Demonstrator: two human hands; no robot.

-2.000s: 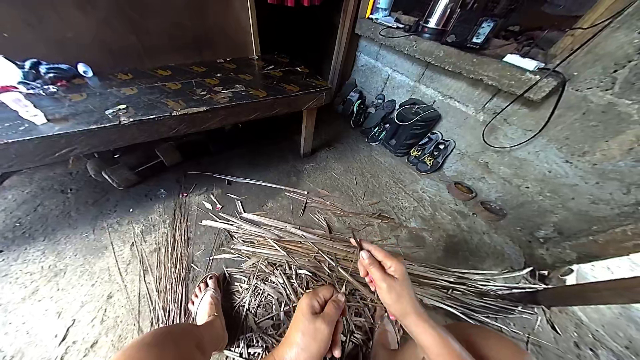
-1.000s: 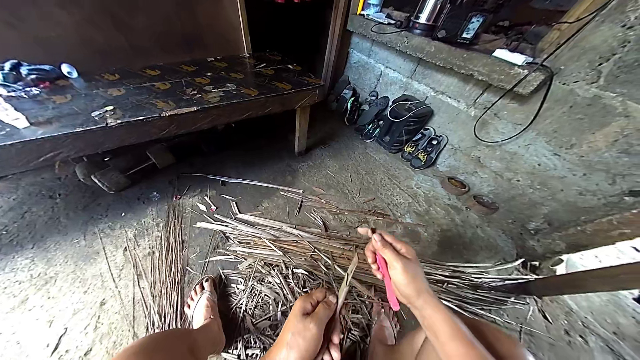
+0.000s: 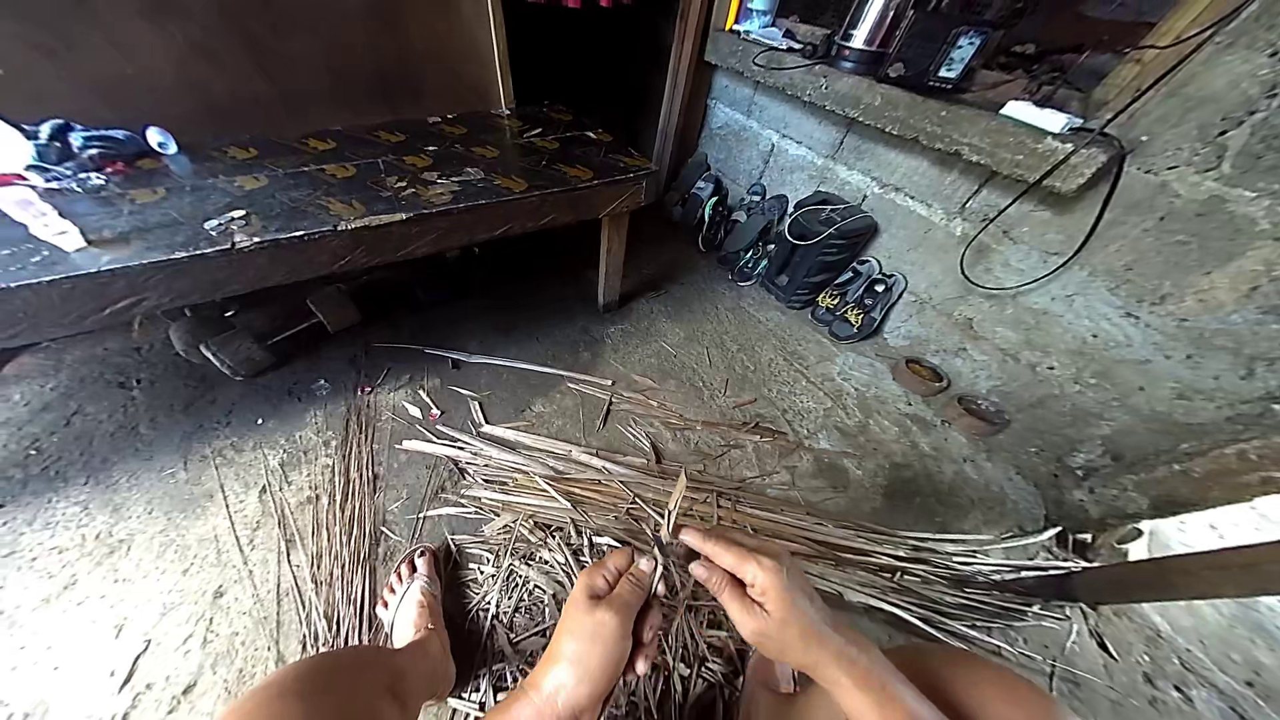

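Observation:
My left hand (image 3: 595,625) pinches a dry leaf frond (image 3: 675,505) between thumb and fingers, low in the centre of the head view. Close on its right, my right hand (image 3: 760,595) has its thumb and forefinger at the same frond. Whether it grips the frond or a tool cannot be told, and no pink handle shows. Beneath both hands lies a heap of short dry leaf scraps (image 3: 520,600). Long dry fronds (image 3: 800,530) stretch across the floor behind it. A bundle of thin bare ribs (image 3: 345,520) rests left of my left foot.
A low wooden bench (image 3: 380,190) with a patterned cover stands at the upper left. Shoes (image 3: 860,300) and a black bag (image 3: 820,245) line the block wall. Two small clay pots (image 3: 920,375) sit at the right. A dark wooden bar (image 3: 1160,575) juts in from the right edge.
A pink handle showed in my right hand one second ago and is out of sight now. That hand has moved left and down, close to my left hand.

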